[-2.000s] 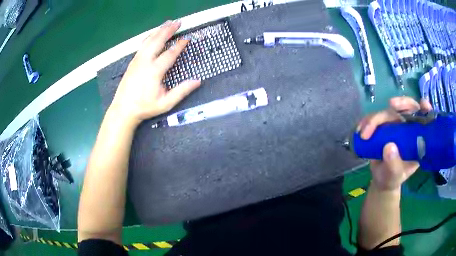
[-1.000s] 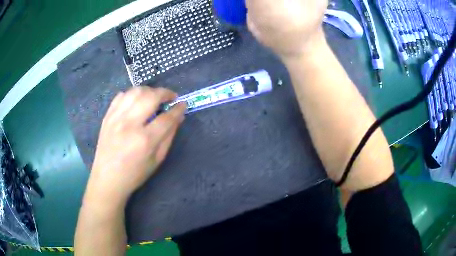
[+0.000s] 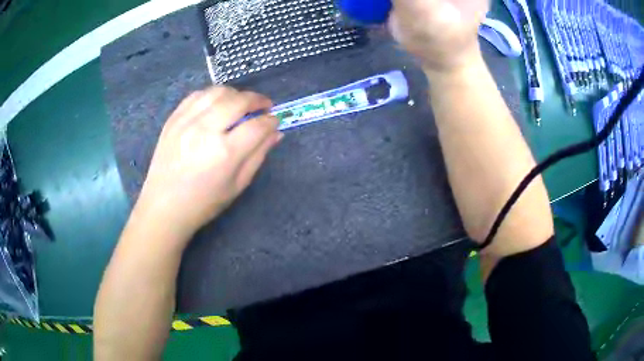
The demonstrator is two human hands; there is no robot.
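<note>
A slim pale lavender housing half-shell (image 3: 339,103), with a green circuit board inside, lies on the dark mat. My left hand (image 3: 212,151) is closed around its left end and hides that end. My right hand (image 3: 441,28), at the top edge, grips the blue electric screwdriver (image 3: 365,10), which is mostly cut off by the frame. Its tip is not visible. The black screw tray (image 3: 275,39), full of tiny silver screws, lies at the top of the mat, just left of the screwdriver. A tiny bright screw (image 3: 410,103) lies by the housing's right end.
Handle units (image 3: 528,53) stand in rows on the green bench at right, one partly behind my right hand. A black cord (image 3: 544,166) crosses my right forearm. A clear bag (image 3: 15,275) with black parts (image 3: 32,211) is at far left. Pale parts lie at lower right.
My right hand with the screwdriver has moved from the right side to above the screw tray. My left hand has left the tray and now holds the housing's left end.
</note>
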